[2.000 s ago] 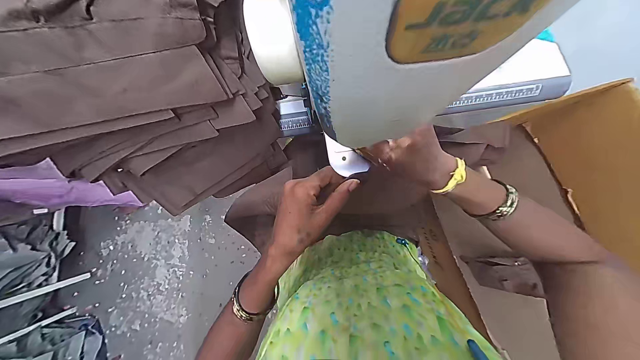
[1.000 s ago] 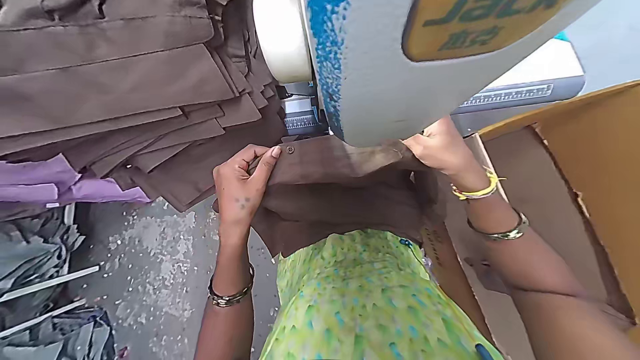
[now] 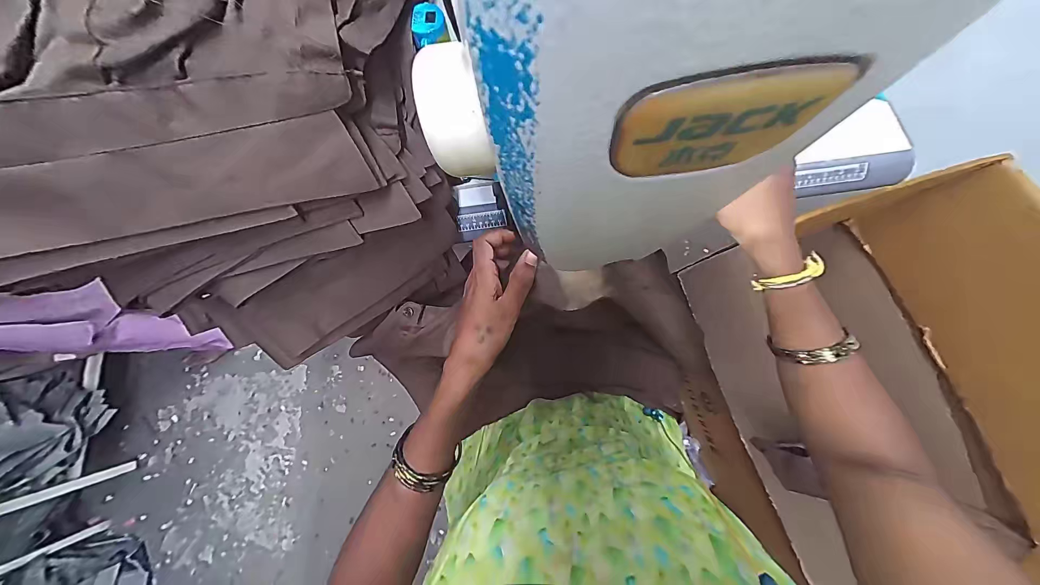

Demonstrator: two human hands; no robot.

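A Jack sewing machine, white with a blue-flecked edge, fills the top centre. Below its head a brown cloth garment piece lies over the lap, with a button near its left corner. My left hand is at the machine's lower left edge, over the brown cloth, thumb and fingers apart; nothing shows between them. Toward the machine's right side reaches my right hand, its fingers hidden behind the machine head. A blue-grey part with a ruler scale shows just above my left hand.
Stacked brown cloth pieces cover the upper left, with purple cloth beneath. Dark cloth and pale rods lie at lower left. An open cardboard box stands at right, under my right arm. Speckled grey floor shows at left.
My right hand has let go of the cloth and moved up and right behind the machine head. My left hand has moved right, off the buttoned corner it held a second ago.
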